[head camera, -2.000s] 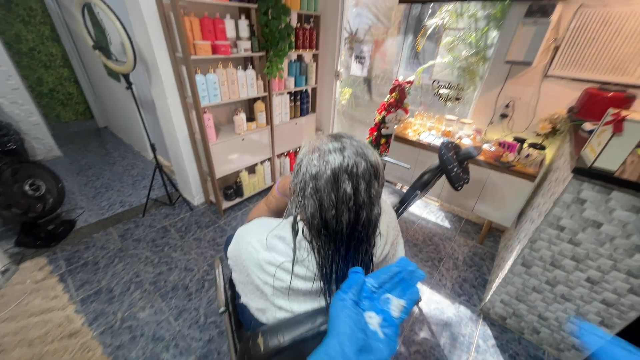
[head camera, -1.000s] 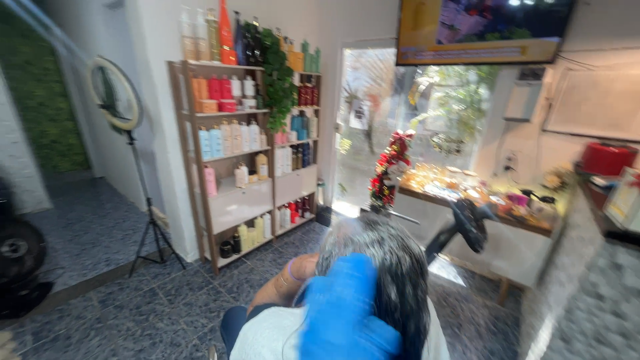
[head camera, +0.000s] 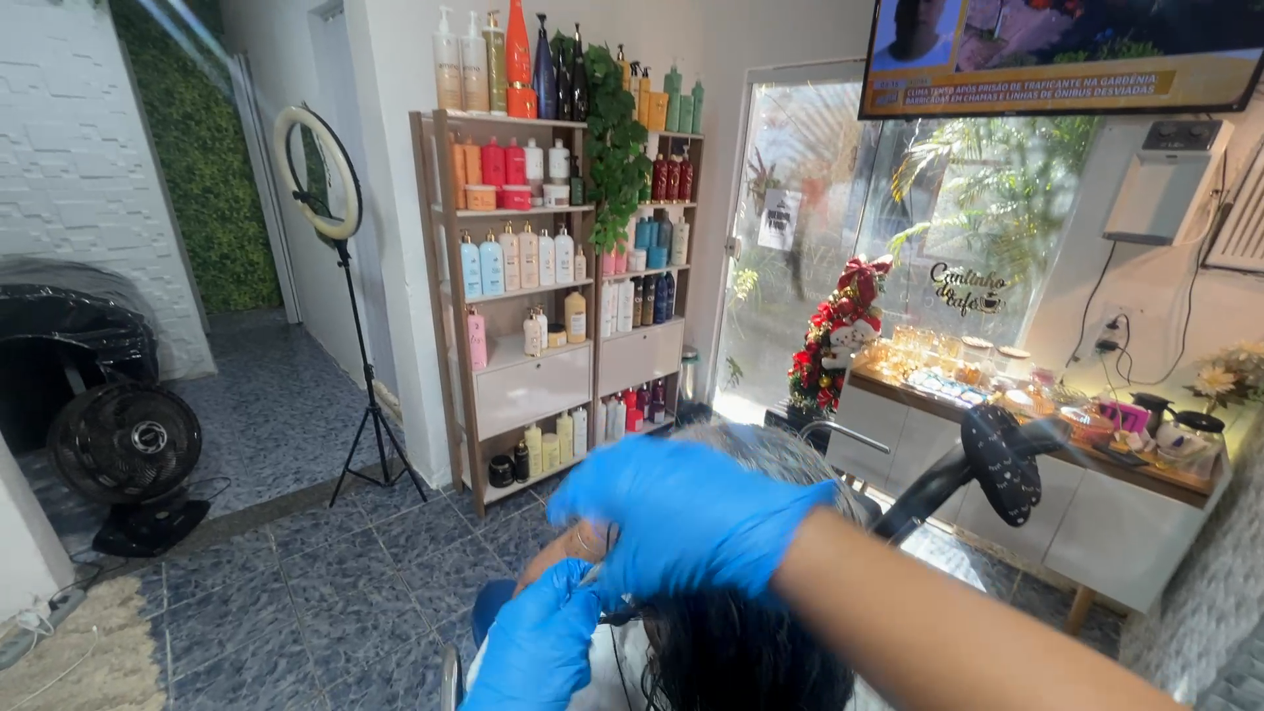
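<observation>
Both of my hands wear blue gloves. My right hand (head camera: 691, 518) reaches in from the lower right across the seated person's head, its fingers bent down at the left side of the hair. Below and left of it, my left hand (head camera: 538, 637) has its fingertips pinched together close to the right hand's fingers. A strand of hair seems to lie between them, but the right hand partly hides this spot. The person's long dark, wet-looking hair (head camera: 746, 652), greyish at the crown, hangs down behind over a light top. Part of the person's arm shows beyond my hands.
Shelves (head camera: 523, 207) of bottles stand ahead, with a ring light (head camera: 346, 222) on a tripod to their left. A black fan (head camera: 128, 444) is on the tiled floor at far left. At right are a sideboard (head camera: 1047, 494) with jars and a black padded arm (head camera: 997, 464).
My right hand, a blur at the right edge two seconds ago, is now over the head. My left hand, open with white product on it then, is now closed at the fingertips. The view has tilted up.
</observation>
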